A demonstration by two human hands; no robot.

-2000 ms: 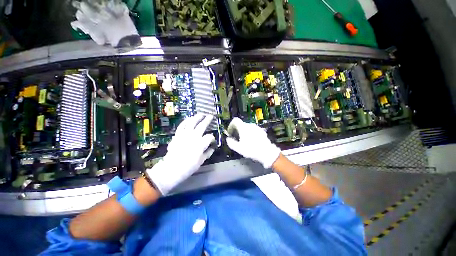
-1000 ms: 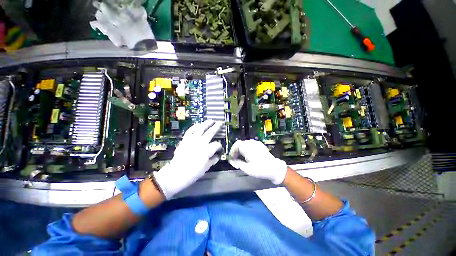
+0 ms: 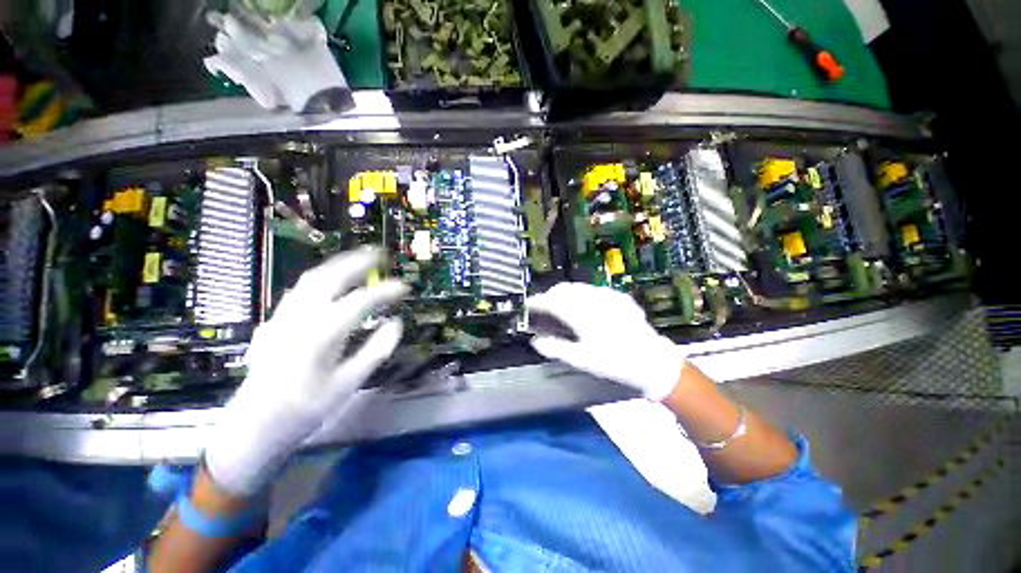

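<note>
A circuit board (image 3: 431, 241) with yellow, white and blue parts sits in a black carrier in front of me. A ribbed silver heat sink (image 3: 496, 224) stands at its right side, with a thin white lead (image 3: 518, 196) beside it. My left hand (image 3: 319, 353), gloved in white and blurred, is over the board's lower left corner with fingers spread. My right hand (image 3: 599, 332), also gloved, is at the lower end of the white lead. Its fingertips are curled close to the carrier, and I cannot tell whether they hold anything.
Similar boards stand left (image 3: 140, 263) and right (image 3: 661, 224) on the silver-railed conveyor (image 3: 493, 394). Behind are two black bins of olive-grey clips (image 3: 453, 45) and longer pieces (image 3: 610, 39), spare white gloves (image 3: 274, 56), and a screwdriver (image 3: 815, 50) on a green mat (image 3: 739, 56).
My left hand has moved left, away from the heat sink, and its fingers have spread. My right hand stays near the lead's lower end. The view has shifted, with the boards a little further right.
</note>
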